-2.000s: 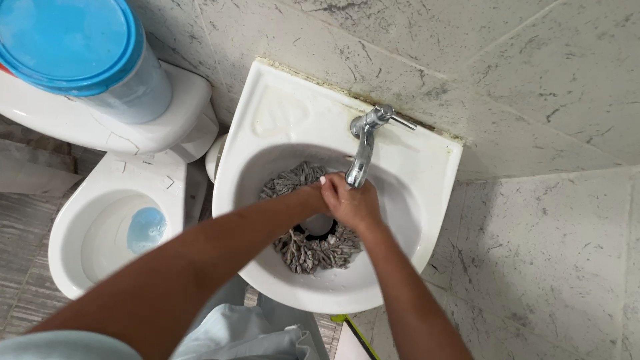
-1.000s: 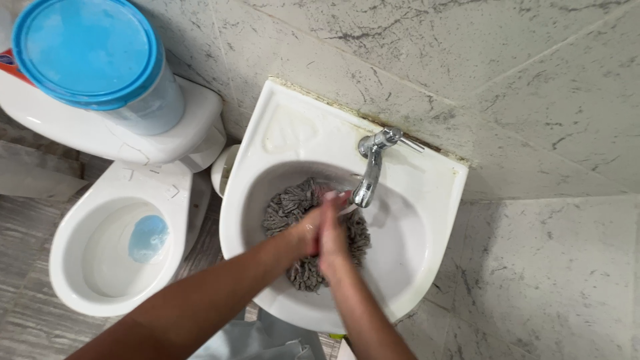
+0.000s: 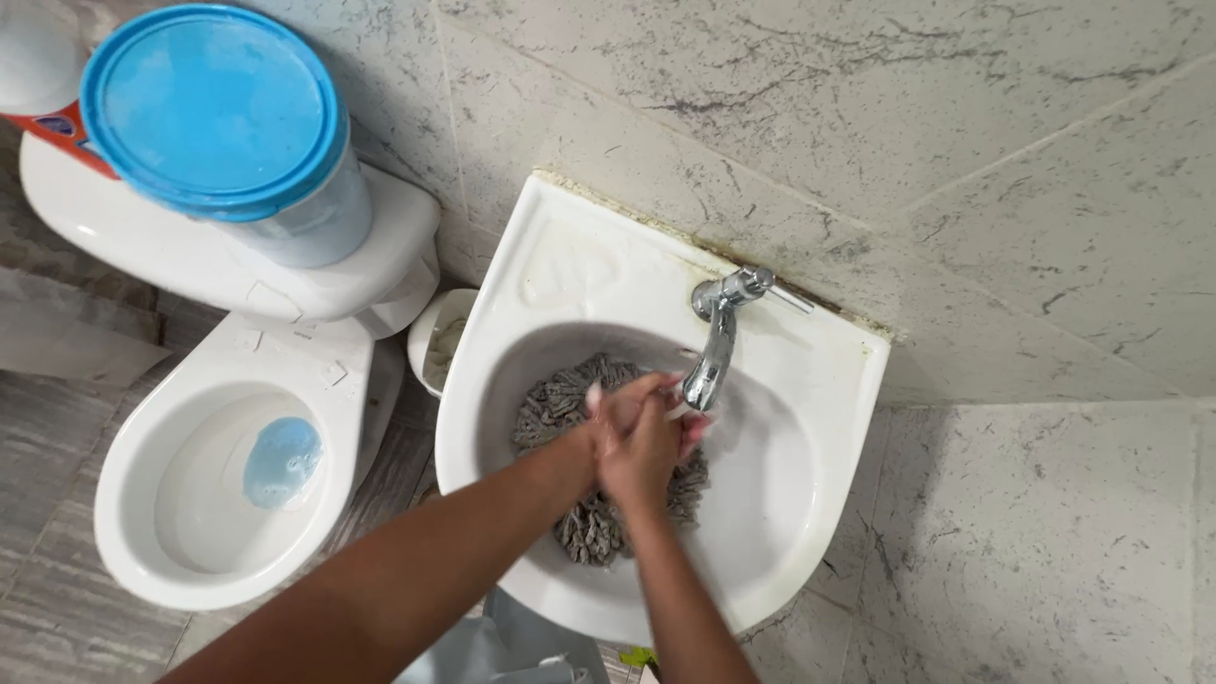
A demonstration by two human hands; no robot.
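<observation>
My left hand (image 3: 622,413) and my right hand (image 3: 646,461) meet palm to palm just below the chrome faucet's spout (image 3: 711,366). The hands look wet, their fingers are partly spread and neither holds an object; the fingertips are blurred. Under them, a grey string mop head (image 3: 591,532) lies in the white sink basin (image 3: 760,475). The hands and wrists hide the middle of the mop head. Whether they touch its strands, I cannot tell.
Left of the sink stands a white toilet (image 3: 119,513) with bluish water. A tub with a blue lid (image 3: 214,104) sits on its tank (image 3: 180,256), beside a red package (image 3: 66,138). A small white bin (image 3: 442,342) stands between toilet and sink. A tiled wall (image 3: 807,123) rises behind.
Two seconds ago my hands were clasped close together at the spout. Now they lie palm to palm, with the fingers more spread. The mop head has stayed in the basin.
</observation>
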